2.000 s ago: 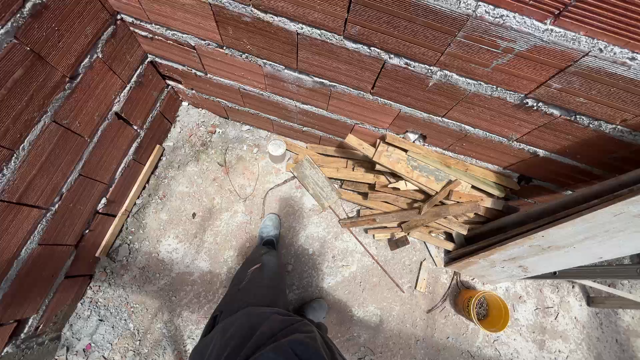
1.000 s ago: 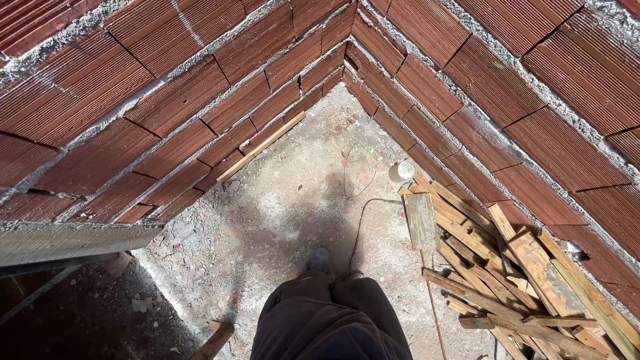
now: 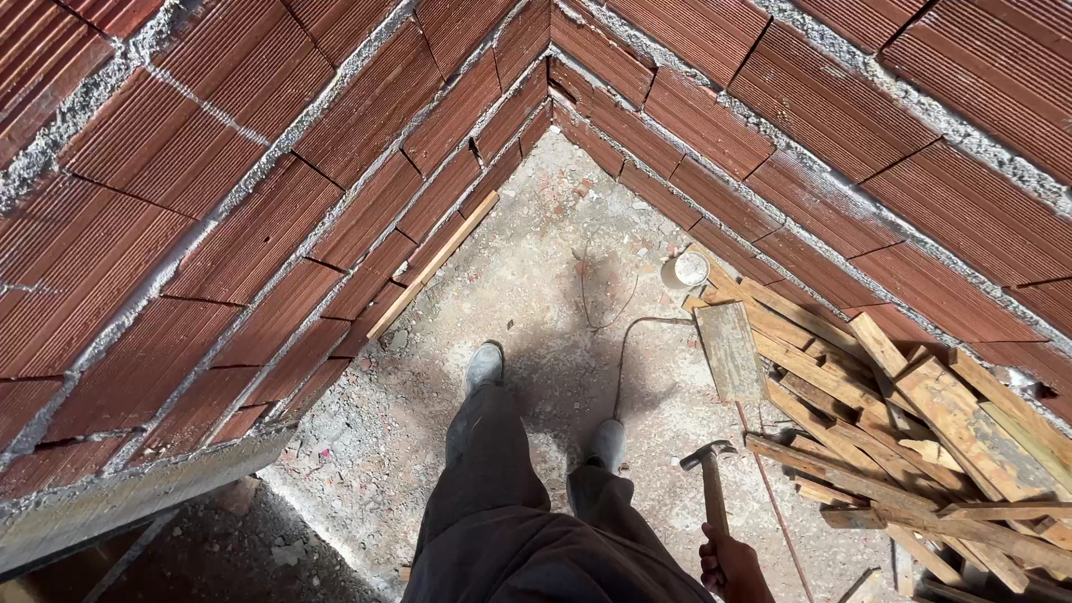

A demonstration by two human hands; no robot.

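At the lower right of the head view, my right hand is closed around the wooden handle of a claw hammer, its metal head pointing forward over the floor. My left hand is out of the picture. Both of my shoes stand on the rough concrete floor, the left shoe ahead of the right shoe. To the right of the hammer lies a pile of wooden boards, with a flat grey board at its near left end.
Walls of hollow red clay bricks meet in a corner ahead. A wooden batten lies along the left wall. A white bucket is beside the right wall. A bent wire and a thin rusty rod lie on the floor.
The view has swung round so that the corner is now ahead. My right hand with the hammer has come into view. The yellow bucket seen two seconds ago is out of view.
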